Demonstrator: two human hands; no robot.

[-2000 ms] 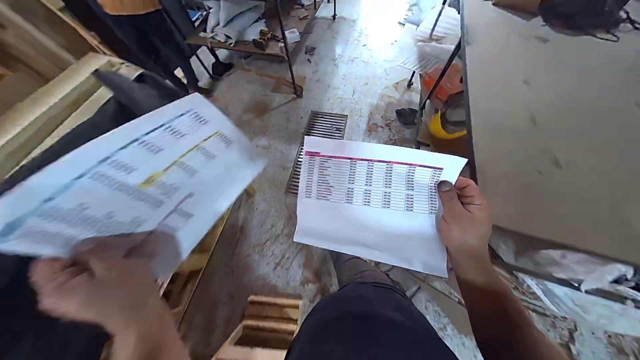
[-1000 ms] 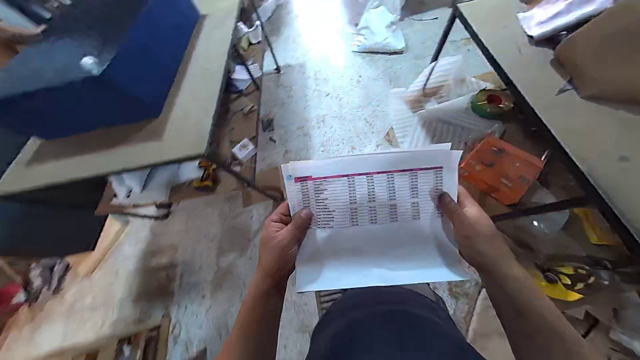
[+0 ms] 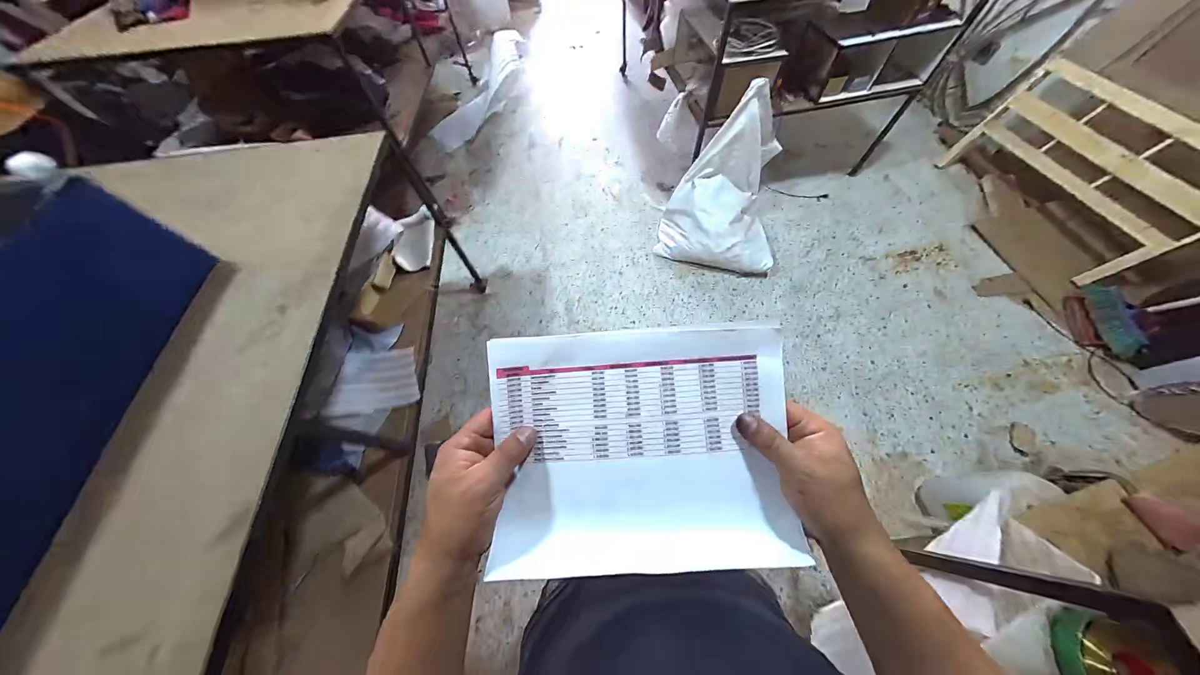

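White paper sheets [image 3: 647,516], the top one printed with a table under a dark red header row, are held level in front of me over the floor. My left hand [image 3: 473,483] grips their left edge, thumb on the print and fingers beneath. On the right edge my right hand [image 3: 811,469] holds them the same way; its thumb tip is dark. Whatever lies under the top sheet is mostly hidden.
At left stands a workbench [image 3: 272,375] with a dark blue panel [image 3: 84,347] on it. A white sack [image 3: 717,220] sits on the floor ahead, near a metal shelf rack [image 3: 867,94]. A wooden slatted frame [image 3: 1092,178] and a broom head [image 3: 1116,319] are at right.
Two seconds ago my hands held separate sheets, the left one apart to the left. Now both hands hold the papers stacked together. The view has moved along the aisle.
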